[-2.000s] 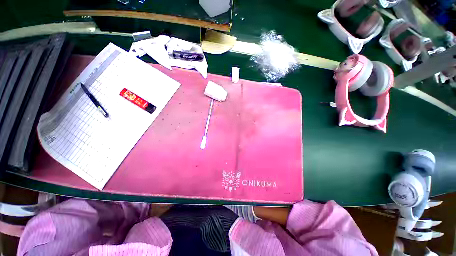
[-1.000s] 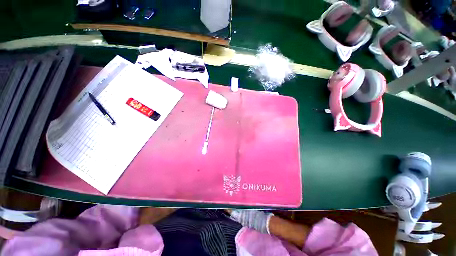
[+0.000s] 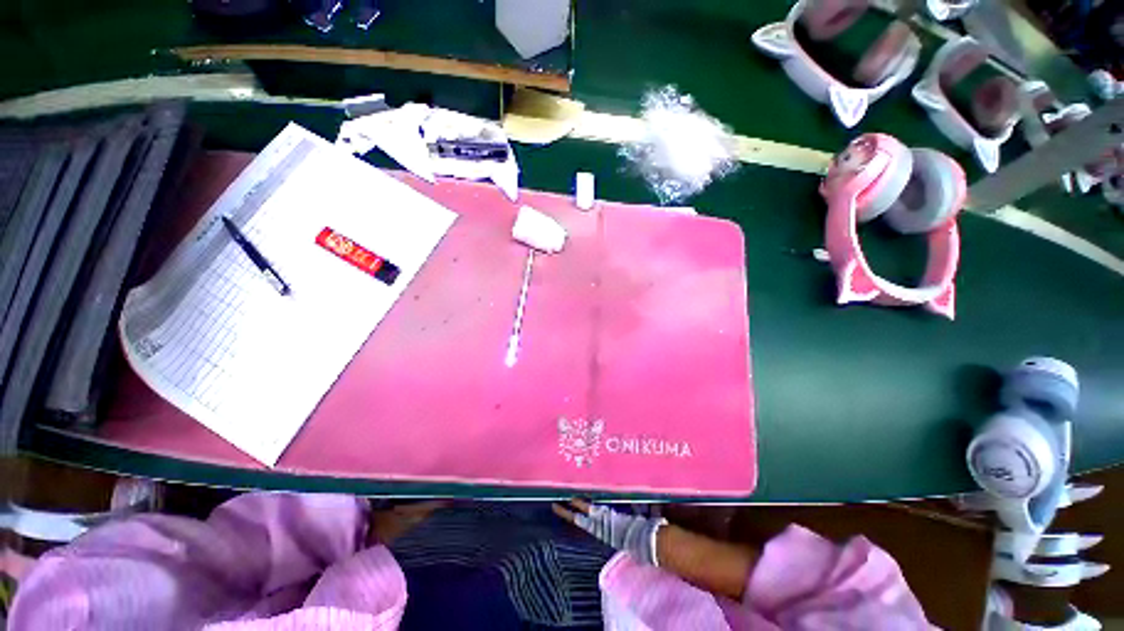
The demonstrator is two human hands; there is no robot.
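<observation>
The pink mat lies on the bench in front of me. A white gridded sheet lies on its left part, with a dark pen and a short red tube or marker on it. A thin stick with a white block end lies mid-mat. My right hand, in a white half-finger glove, is low at the bench edge over my lap. My left hand is bare, small and partly hidden by the sleeve and bench edge. I cannot make out anything held in either hand.
Dark grey sheets are stacked at left. A crumpled clear-white clump and white scraps lie behind the mat. Pink headphones, blue-grey headphones and white cat-ear headphones are at right. More white headbands show below the bench edge.
My gloved right hand has come into clearer view over my lap, its fingers now showing near the bench edge. The view has shifted slightly; the things on the bench have not moved.
</observation>
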